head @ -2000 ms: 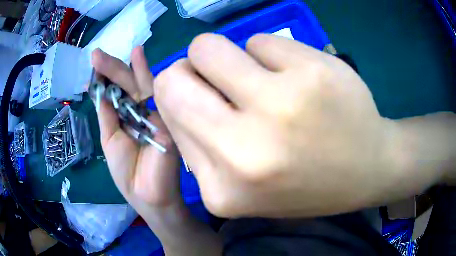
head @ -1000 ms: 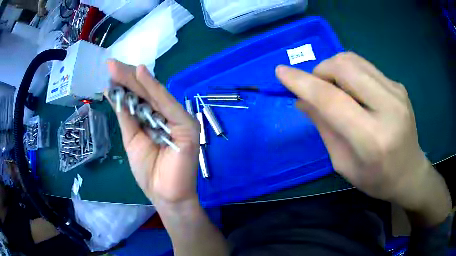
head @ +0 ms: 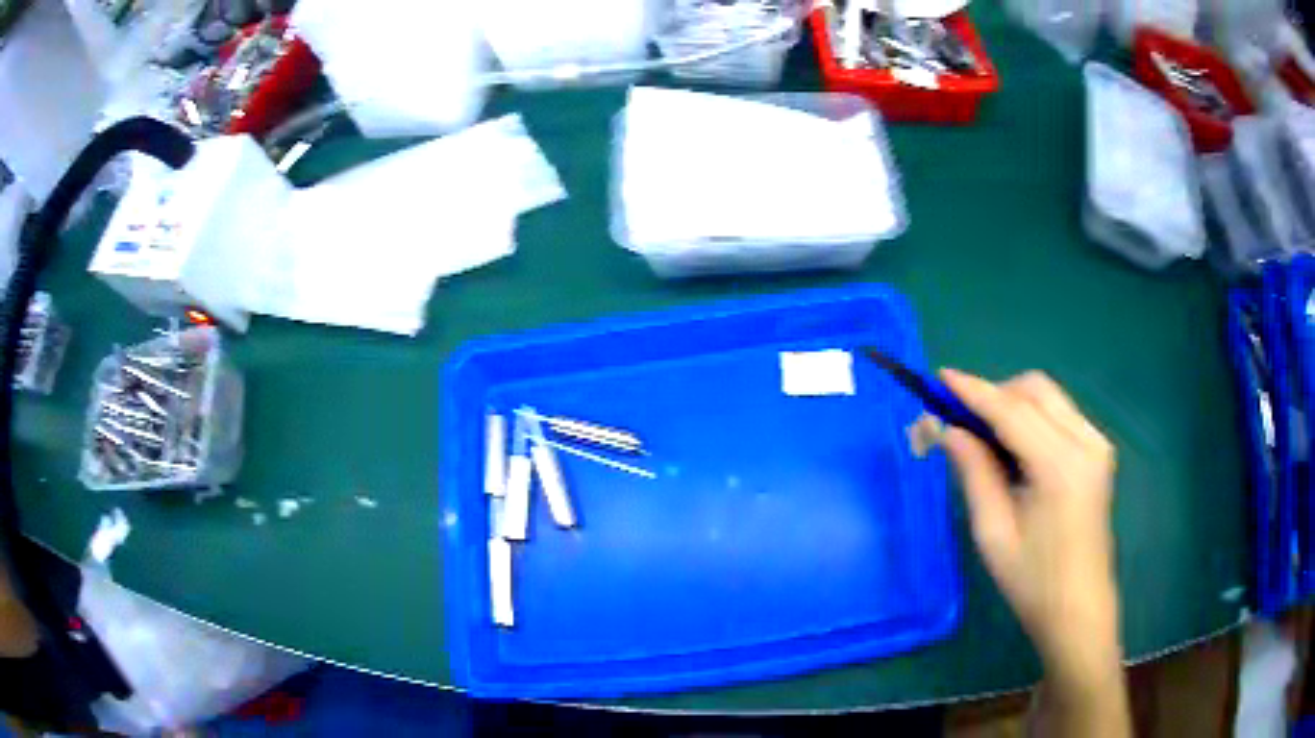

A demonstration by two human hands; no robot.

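The blue parts tray (head: 721, 577) lies on the green bench mat in front of me. Several silver metal cylinder assemblies (head: 552, 483) with thin pale stems lie loosely at its left side. A small white label (head: 818, 372) is inside the tray near the back right. My right hand (head: 1041, 498) is over the tray's right edge. It holds the dark blue pen-like hand tool (head: 945, 407), whose dark tip points up and left toward the label. My left hand is not in view.
A clear plastic box (head: 757, 257) with white lining stands behind the tray. White sheets (head: 390, 238), a white carton (head: 180, 238) and a clear tub of metal pieces (head: 162, 411) are at left. Red bins (head: 923, 101) stand at the back. Blue bins (head: 1283, 433) are at the far right.
My left hand has left the view with its cylinders. My right hand has moved right and away from the tray's middle. The camera view now shows more of the bench's far side.
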